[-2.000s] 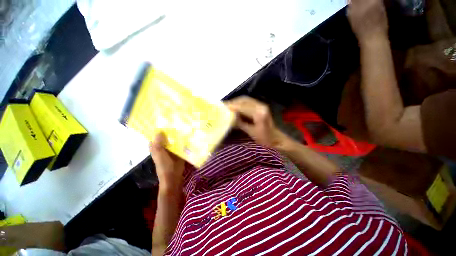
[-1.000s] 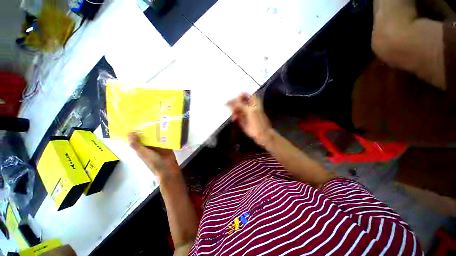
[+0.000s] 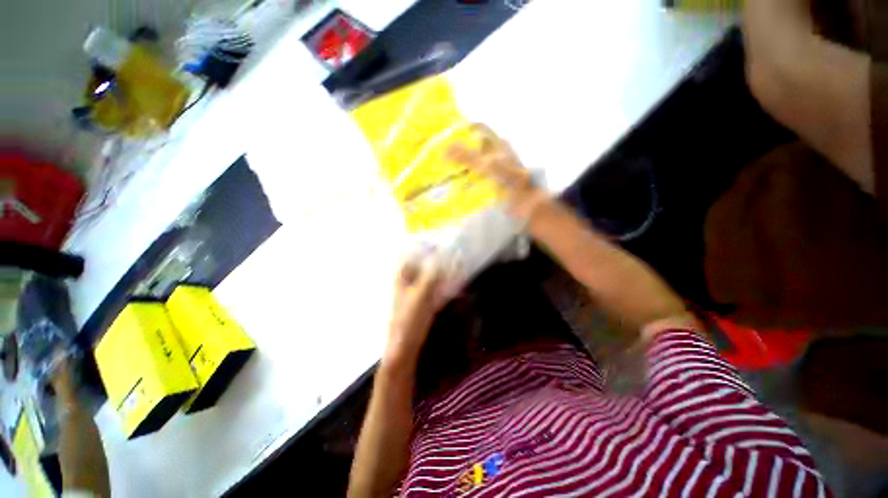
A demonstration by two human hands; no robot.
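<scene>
A yellow box (image 3: 414,136) in clear film (image 3: 477,238) is tilted over the white table at its near edge. The image is blurred there. My left hand (image 3: 424,282) grips the loose film at the box's near end. My right hand (image 3: 492,165) lies on the box's yellow face near its right side, fingers spread; whether it grips cannot be told. Two yellow boxes with black ends (image 3: 146,368) stand side by side on the table at the left.
A small black tray with red pieces (image 3: 338,41) is at the far side. A red bag (image 3: 34,199) and black cylinder (image 3: 41,260) are at far left. Another person's arm (image 3: 80,438) is at lower left, another (image 3: 808,88) at upper right. A red stool (image 3: 759,342) is at right.
The box has moved right and away from me and turned. My left hand has shifted from the box's side to the film. My right hand, apart from the box before, now touches it.
</scene>
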